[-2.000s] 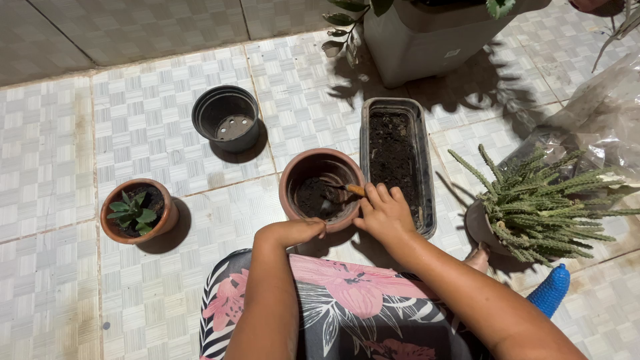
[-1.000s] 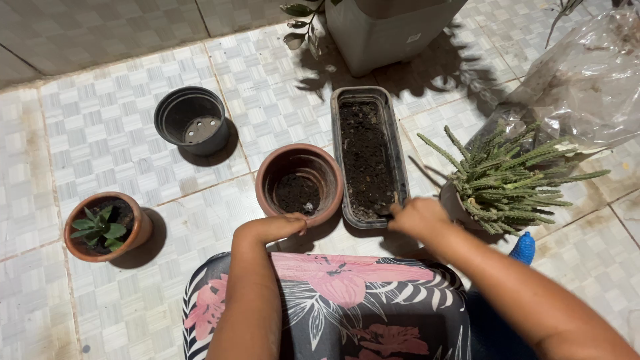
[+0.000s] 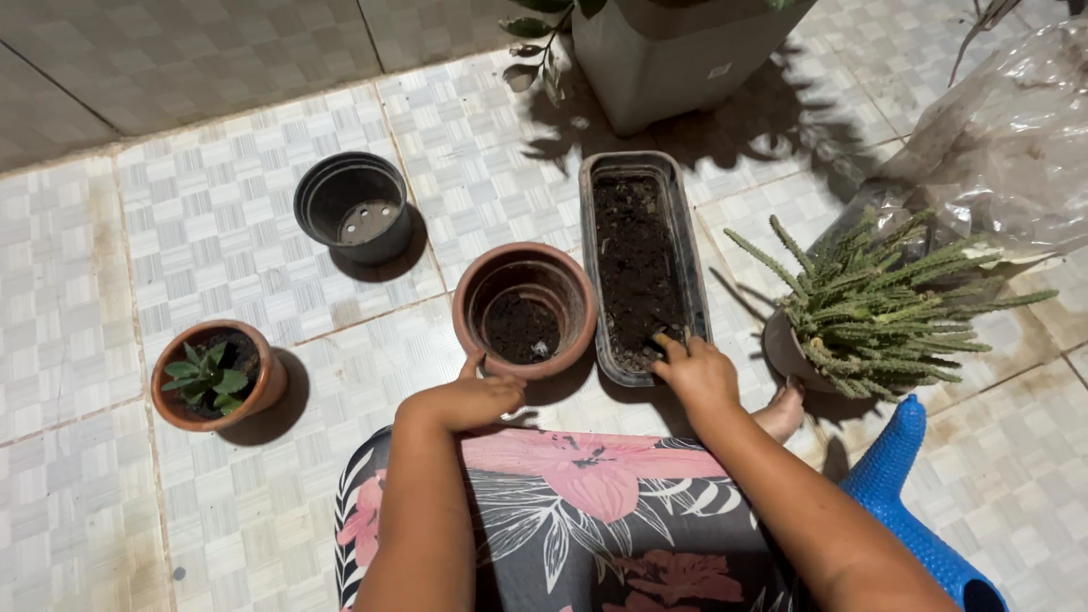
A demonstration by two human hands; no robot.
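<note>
My left hand (image 3: 466,399) rests at the near rim of a round terracotta-colored pot (image 3: 582,310), thumb or finger against it. Dark soil covers the pot's bottom, with a small whitish bit on it. Just to the right, a long black planter trough (image 3: 699,293) holds dark soil (image 3: 637,255). My right hand (image 3: 693,365) is over the trough's near end, its fingertips down at the soil around a small tool, of which only a bit of yellowish handle shows; the rest of it is hidden.
An empty black plastic pot (image 3: 357,208) stands back left, a potted succulent (image 3: 204,378) at far left. Right are a pot of spiky green stems (image 3: 884,314), a clear plastic bag (image 3: 1003,144), a bare foot (image 3: 780,412) and a blue textured object (image 3: 892,484). A large planter (image 3: 671,76) stands behind.
My right hand, with the small tool, has moved from inside the terracotta-colored pot to the near end of the black trough. My left hand has stayed at the pot's rim.
</note>
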